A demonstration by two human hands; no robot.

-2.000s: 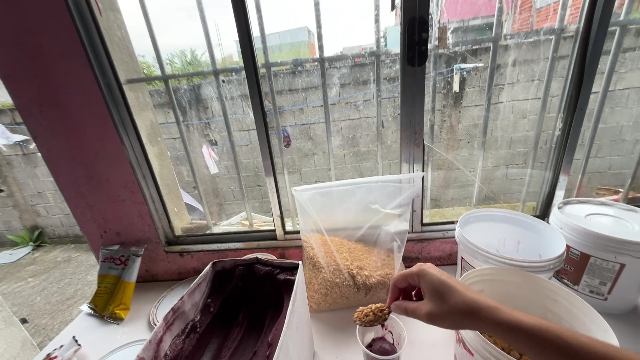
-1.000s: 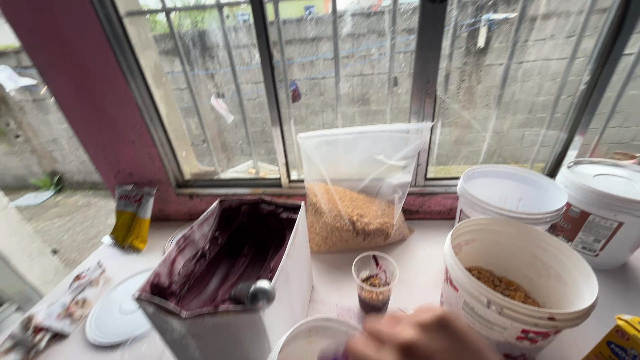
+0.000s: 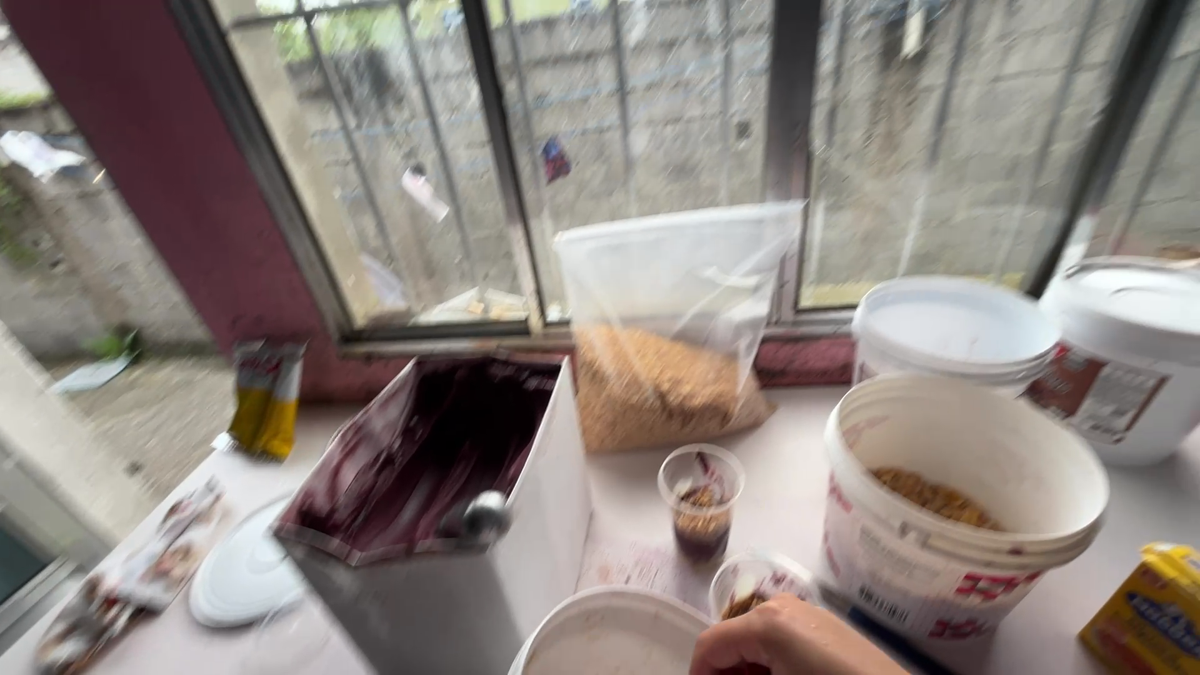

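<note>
My right hand (image 3: pixel 792 637) is at the bottom edge with fingers curled, close to a second clear plastic cup (image 3: pixel 759 581) that holds some brown granola-like topping; what its fingers hold is hidden. Behind it stands a clear plastic cup (image 3: pixel 701 511) with dark purple filling and topping. A white bucket (image 3: pixel 966 525) with brown topping is to the hand's right. At the left, an open box (image 3: pixel 544 581) lined with dark purple paste has a metal utensil's rounded end (image 3: pixel 486 514) at its rim. The rim of a white tub (image 3: pixel 609 628) shows left of the hand. My left hand is out of view.
A clear bag of tan crumbs (image 3: pixel 666 384) leans by the window. Two more white buckets (image 3: pixel 956 328) stand at the back right. A yellow carton (image 3: pixel 1148 609) is at the right edge. A yellow packet (image 3: pixel 267 403) and a white lid (image 3: pixel 248 567) lie left of the box.
Two seconds ago my right hand held a heap of topping over the cup; now it is lower, near a second cup. The first cup stands with topping in it. The view has tilted down.
</note>
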